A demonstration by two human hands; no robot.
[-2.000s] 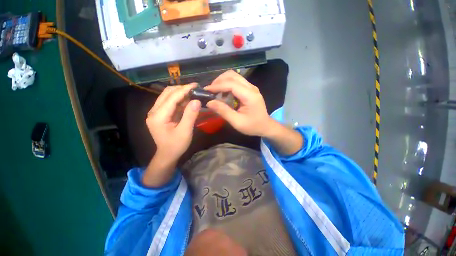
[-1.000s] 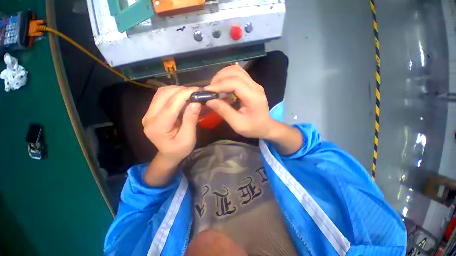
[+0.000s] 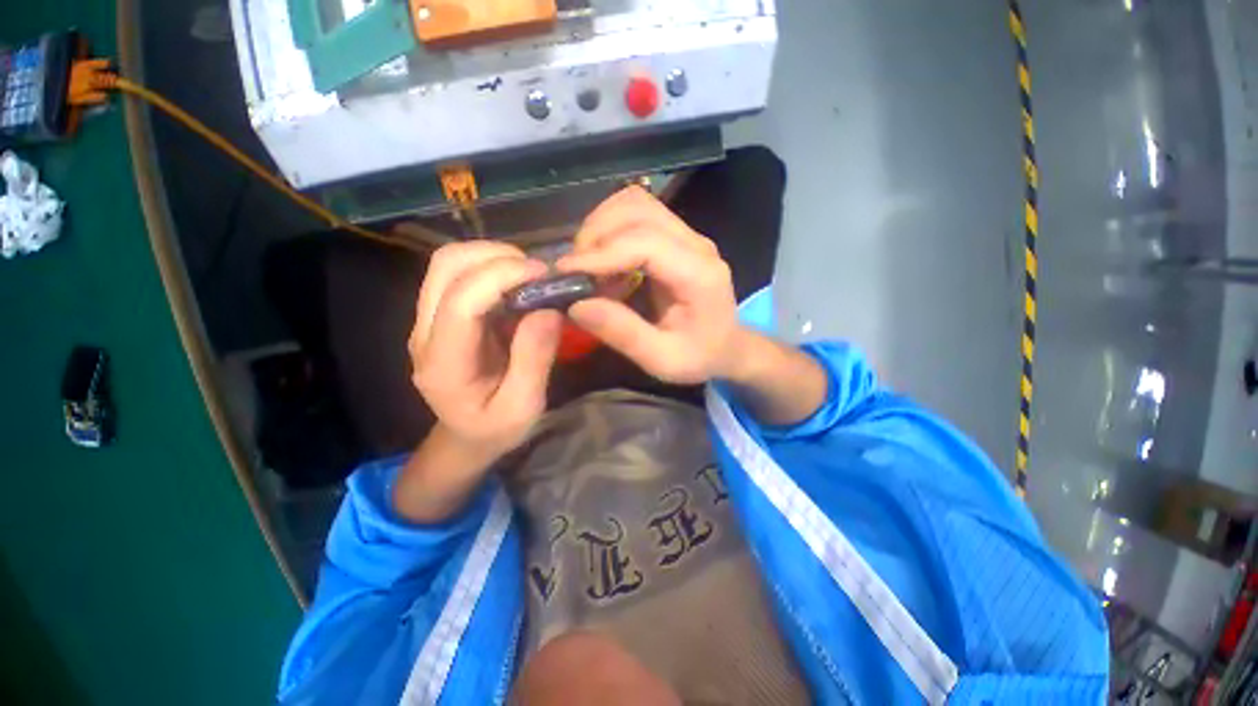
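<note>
A small black device point(image 3: 553, 290) is held edge-on above my lap, looking like a thin dark bar with silvery glints. My left hand point(image 3: 476, 331) grips its left end between thumb and fingers. My right hand point(image 3: 662, 283) holds its right end with thumb and fingertips. The fingers cover both ends of the device. A small yellowish bit shows by my right fingers; I cannot tell what it is.
A white machine point(image 3: 414, 117) with a red button point(image 3: 642, 95), an orange fixture point(image 3: 483, 17) and a teal plate point(image 3: 345, 44) stands ahead. On the green bench point(image 3: 124, 552) lie another black device point(image 3: 86, 396), a white wipe point(image 3: 25, 207) and a handheld terminal point(image 3: 35, 86) with an orange cable point(image 3: 235, 152).
The device has turned slightly between my fingers and sits a little lower, its dark edge now facing me. The machine and bench have shifted slightly left in view.
</note>
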